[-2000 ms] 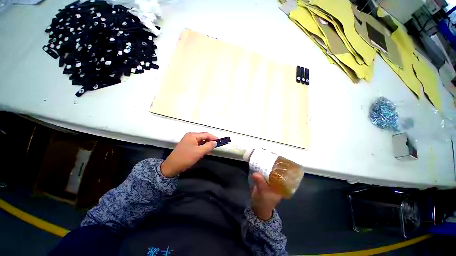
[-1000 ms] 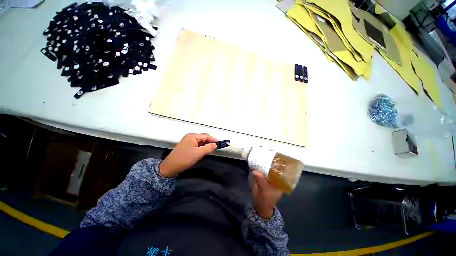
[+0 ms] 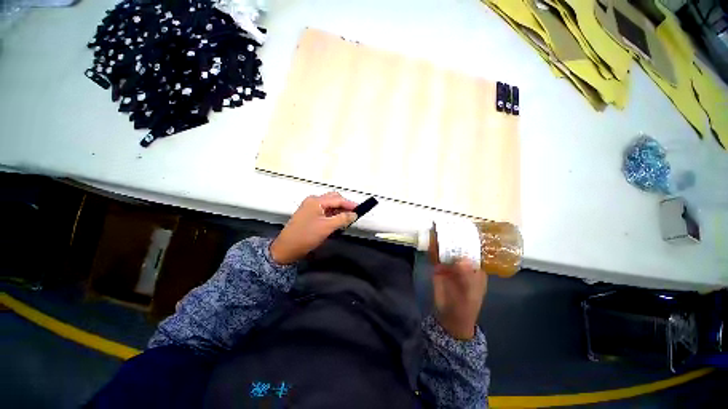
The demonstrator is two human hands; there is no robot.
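My left hand (image 3: 315, 226) pinches a black tab (image 3: 365, 208) between thumb and fingers at the board's near edge. My right hand (image 3: 460, 294) holds a glue bottle (image 3: 501, 248) on its side, with amber contents, a white label and a pale nozzle pointing left. The nozzle tip is a little below and right of the tab, apart from it. Three black tabs (image 3: 508, 97) lie side by side at the far right corner of the pale board (image 3: 391, 128). A large pile of black tabs (image 3: 172, 68) with white spots lies left of the board.
Yellow cut pieces (image 3: 607, 68) lie at the far right. A silvery-blue heap (image 3: 647, 164) and a small grey-white box (image 3: 678, 220) sit right of the board. White crumpled material (image 3: 244, 16) touches the black pile. The white table's (image 3: 191, 188) near edge runs before me.
The glue bottle has moved right and lies more level, its nozzle now away from the tab. The tab in my left hand is tilted up. The whole view has shifted slightly.
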